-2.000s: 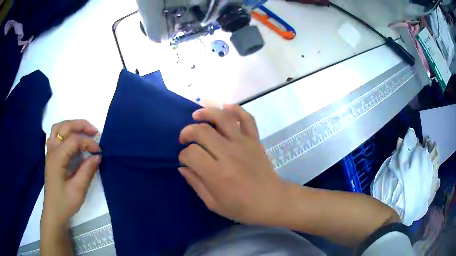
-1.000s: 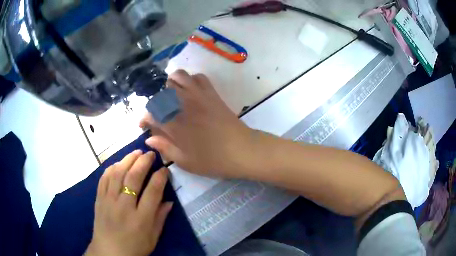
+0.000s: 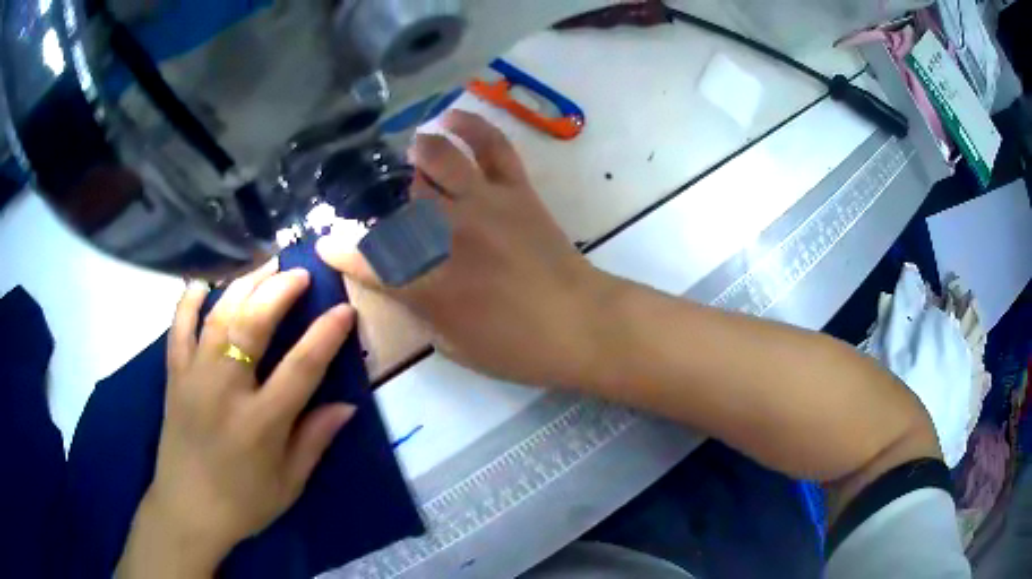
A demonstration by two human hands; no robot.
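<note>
The navy cut panel (image 3: pixel 351 486) lies on the machine bed, its upper end running under the sewing machine head (image 3: pixel 215 124). My left hand (image 3: pixel 255 396), with a gold ring, lies flat on the panel with its fingers spread, pressing on it. My right hand (image 3: pixel 487 249) is beside the needle area, partly hidden behind the grey block (image 3: pixel 405 241); a fingertip touches the panel's upper edge. The needle and presser foot are hard to make out in the glare and behind the head.
Orange and blue snips (image 3: pixel 532 104), a whitish square (image 3: pixel 731 88) and a long black-handled tool (image 3: pixel 867 104) lie beyond my right hand. A ruler strip (image 3: pixel 543 441) follows the near edge. More navy cloth (image 3: pixel 25 418) lies at left. A white cloth bundle (image 3: pixel 930 351) is at right.
From handling the panel in front of the machine, my hands have moved to the needle area. Over the last second, the panel and my left hand have moved up toward the needle, fingers spreading.
</note>
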